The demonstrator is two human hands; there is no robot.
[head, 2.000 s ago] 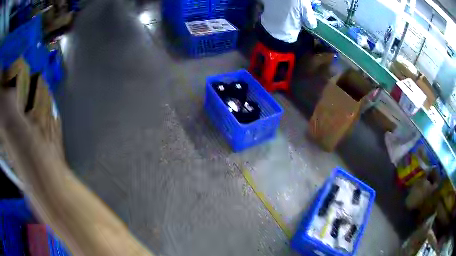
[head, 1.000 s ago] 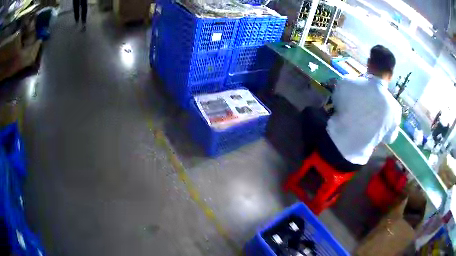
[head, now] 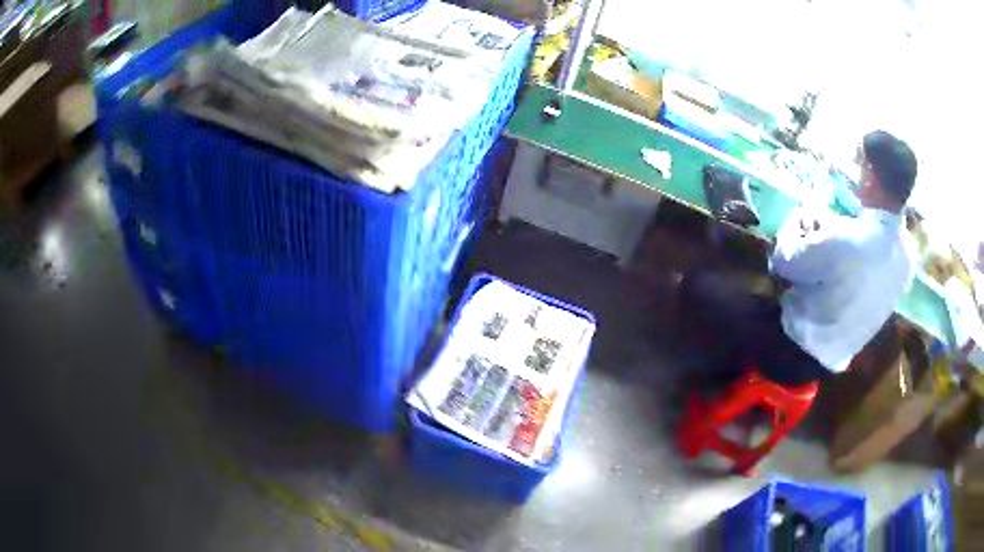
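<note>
Neither of my hands is in the picture. Nearest in front of me is a tall stack of blue plastic crates [head: 291, 280], with a pile of printed newspaper-like sheets [head: 345, 92] on top. Right of its foot, a lower blue crate [head: 480, 464] stands on the floor. A printed sheet [head: 507, 372] with dark and red pictures covers its top. What lies under the sheet is hidden. The picture is partly blurred.
A person in a light shirt [head: 847, 270] sits on a red plastic stool [head: 750, 421] at a green-topped bench [head: 604, 146]. Blue crates [head: 793, 518] stand at the lower right, one holding dark items. Cardboard [head: 885, 421] lies beside the bench. A yellow line [head: 324, 518] crosses the floor.
The view has moved towards the crate stack, which now looks much larger. The seated person has shifted right in view. The forearm seen two seconds ago is out of the picture.
</note>
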